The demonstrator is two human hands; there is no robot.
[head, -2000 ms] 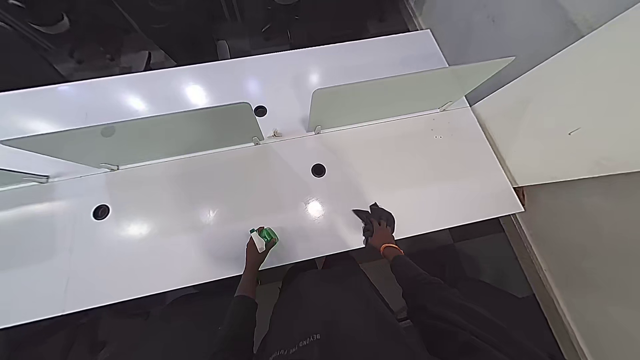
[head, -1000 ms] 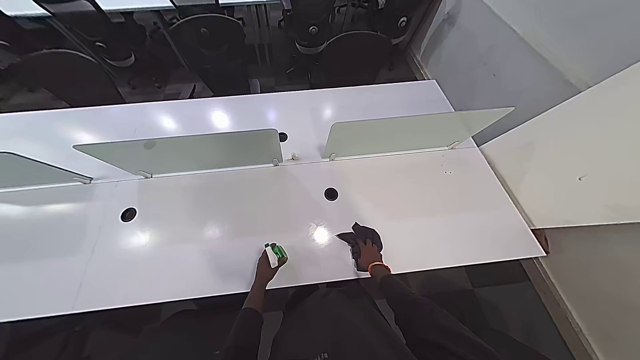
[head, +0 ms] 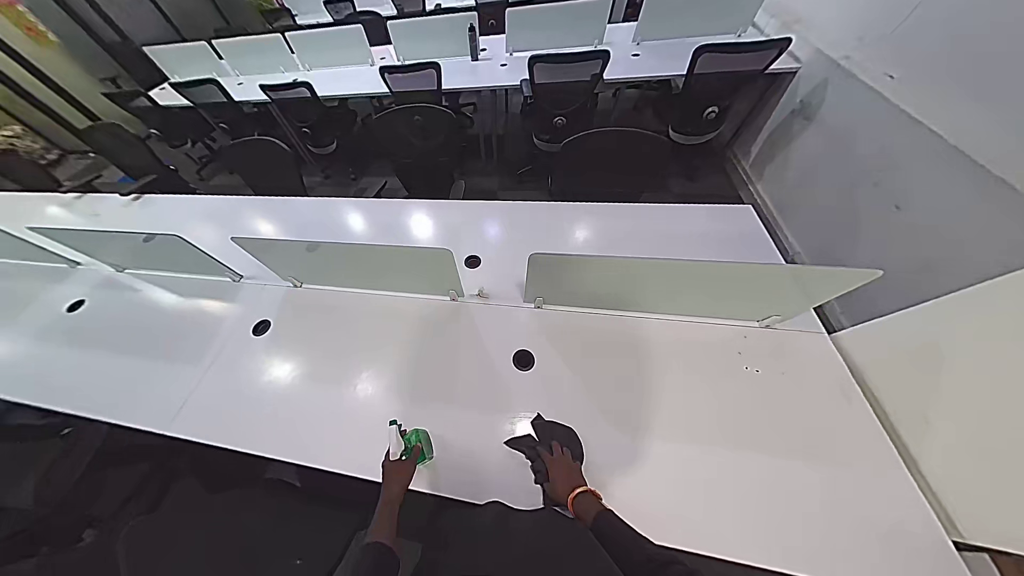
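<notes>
My left hand is closed around a green spray bottle with a white spray head, at the near edge of the white desk. To its right, my right hand, with an orange band at the wrist, presses on a dark cloth lying bunched on the desktop. The fingers rest over the cloth, whose corners stick out to the left and beyond them. A bright reflection shows on the desk beside the cloth.
Frosted glass dividers run along the middle of the desk. Round black cable holes are set in the top. A wall panel stands at the right. Beyond are black office chairs and another row of desks with a dark bottle.
The view has tilted up, showing the farther desks and chairs. Both hands keep hold of the bottle and cloth; the cloth's folds have changed shape under my right hand.
</notes>
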